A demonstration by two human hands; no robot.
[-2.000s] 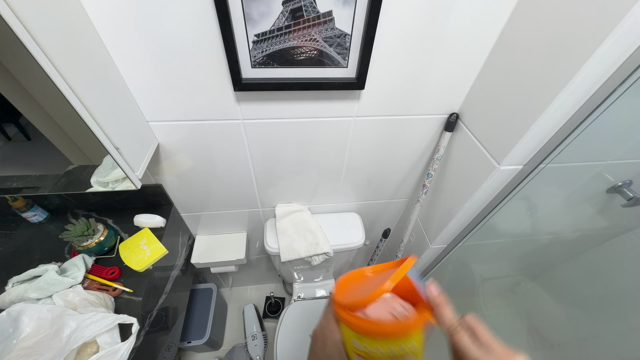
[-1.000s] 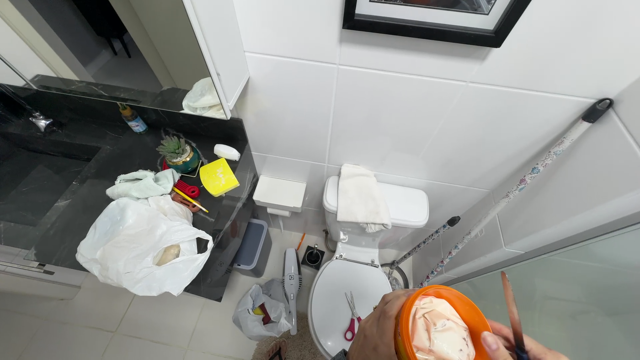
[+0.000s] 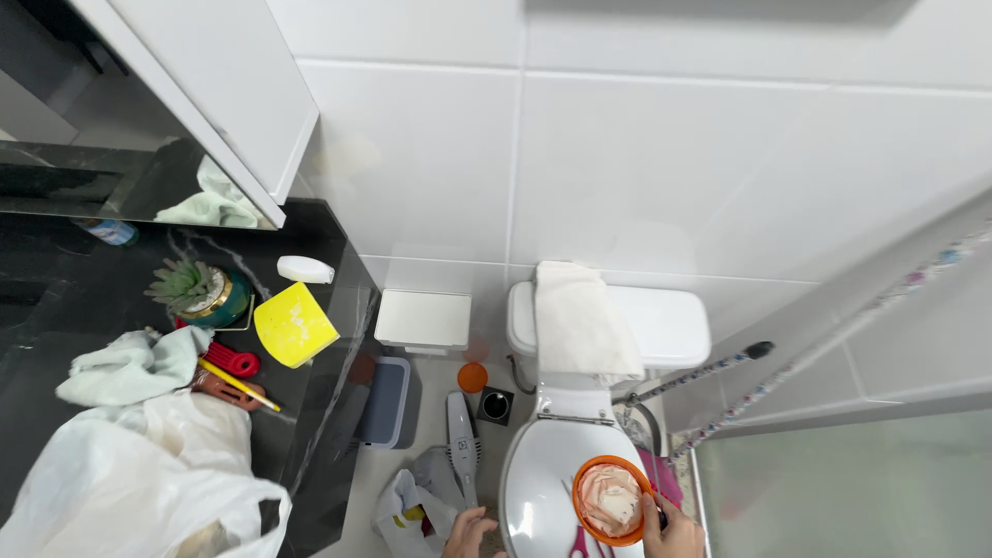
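Note:
My right hand (image 3: 673, 531) is at the right rim of an orange tub (image 3: 647, 504), its fingers around the rim and a thin tool with a dark handle (image 3: 662, 519). Pale pink and white paste-like material (image 3: 612, 500) fills the tub, which is over the closed white toilet lid (image 3: 535, 473); whether it rests there is unclear. My left hand (image 3: 469, 535) is apart from the tub, left of the toilet lid, with its fingers spread and nothing visible in them. Pink-handled scissors (image 3: 579, 542) lie partly hidden by the tub. An orange disc-shaped lid (image 3: 472, 377) is on the floor.
A dark counter at left holds a plastic bag (image 3: 139, 480), a cloth (image 3: 139, 364), a yellow pad (image 3: 296, 324) and a potted succulent (image 3: 217, 298). A grey bin (image 3: 385, 403), an upright appliance (image 3: 463, 442) and a floor drain (image 3: 494, 405) are left of the toilet. A towel (image 3: 581, 325) drapes its tank.
The orange lid, seen on the tub two seconds ago, now lies on the floor. My left hand has let go of the tub and moved left. The view has shifted.

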